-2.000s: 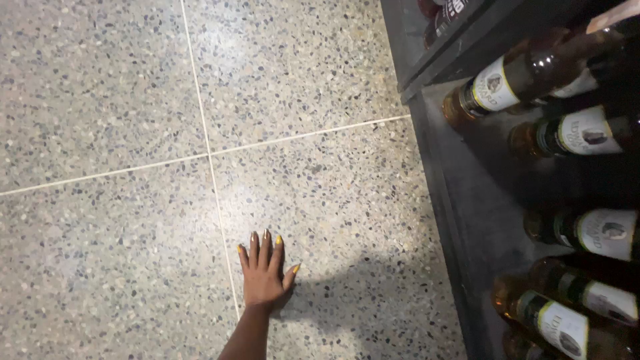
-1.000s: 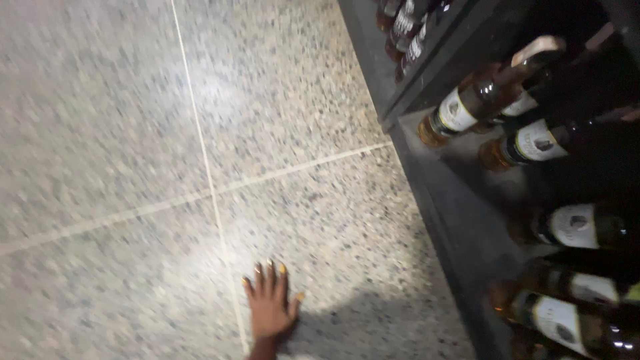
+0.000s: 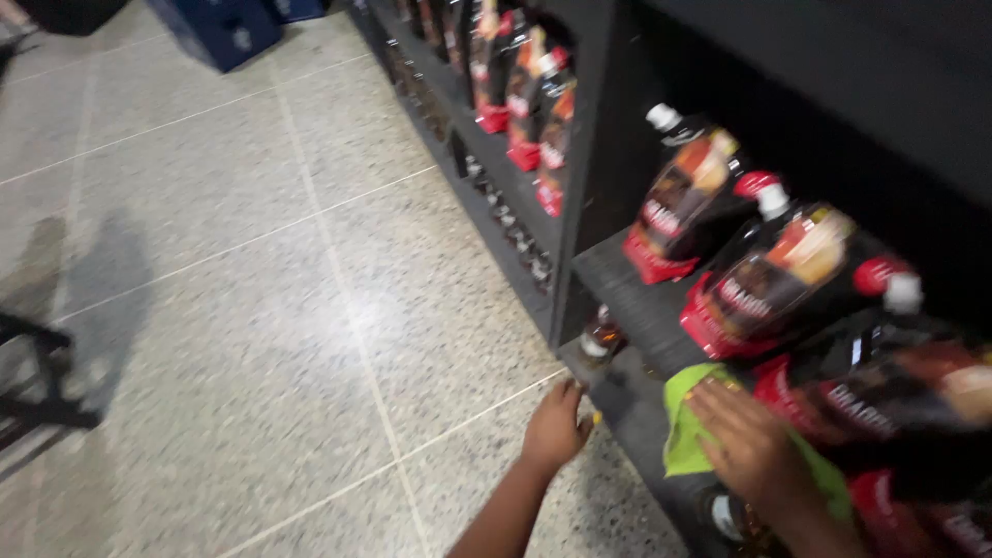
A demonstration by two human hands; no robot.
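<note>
My right hand (image 3: pixel 740 438) is closed over a lime-green cloth (image 3: pixel 686 442) at the front of the black shelf unit, beside spouted pouches with red bases. My left hand (image 3: pixel 556 425) is near the unit's bottom edge, over the speckled floor, fingers bent and no object seen in it. Beyond it, a small amber bottle with a pale label (image 3: pixel 601 339) stands in the bottom compartment. Another bottle (image 3: pixel 728 513) is partly hidden by my right forearm. A dark pouch with a red cap (image 3: pixel 775 279) stands on the shelf above. The view is blurred.
More pouches (image 3: pixel 527 101) and rows of small bottles (image 3: pixel 511 225) fill the neighbouring compartments beyond an upright black panel (image 3: pixel 585 155). Dark blue boxes (image 3: pixel 225 31) stand on the terrazzo floor at the upper left. A black metal frame (image 3: pixel 46 387) is at the left edge.
The view has swung a lot, now taking in the pouches and upper shelf. My right hand with the green cloth has come into view. My left hand's fingers, spread before, are now bent.
</note>
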